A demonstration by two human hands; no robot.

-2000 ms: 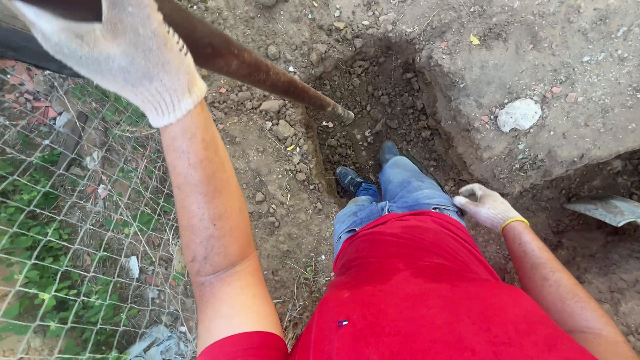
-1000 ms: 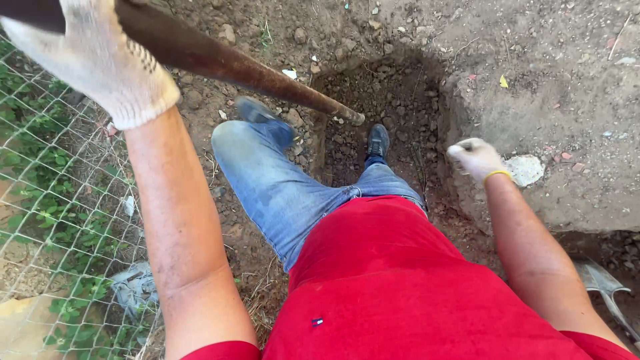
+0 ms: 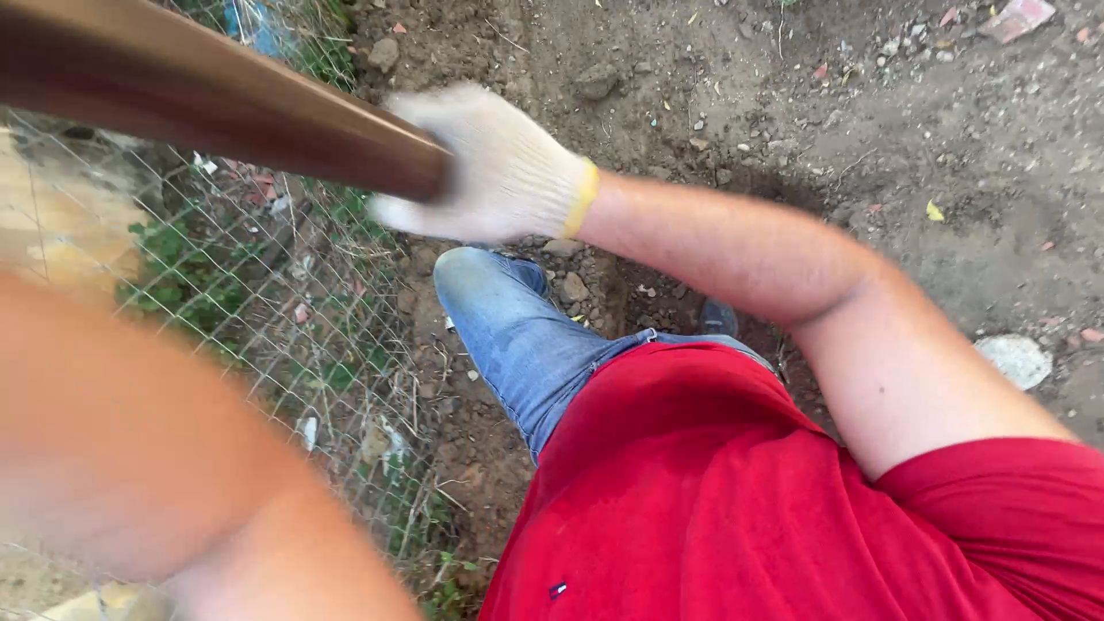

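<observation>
A brown metal pole (image 3: 259, 112) slants in from the upper left. Its visible end meets my right hand (image 3: 492, 168), which wears a cream knitted glove with a yellow cuff and grips the pole; part of my fingers is hidden behind it. My left forearm is a blur at the left edge, and the left hand is out of the picture. Below the right hand are my jeans, one knee bent, with a dark shoe (image 3: 718, 319) down in the dug hollow in the soil (image 3: 655, 297).
A wire mesh fence (image 3: 285, 345) with weeds behind it runs down the left side. Stones and brick bits lie on the bare soil, among them a reddish brick piece (image 3: 1019, 19) at the upper right and a flat whitish stone (image 3: 1015, 360) at the right.
My right hand has moved from beside the hollow up to the pole and taken hold of it. My left hand, which held the pole, has left the view. The pole now sits higher in view.
</observation>
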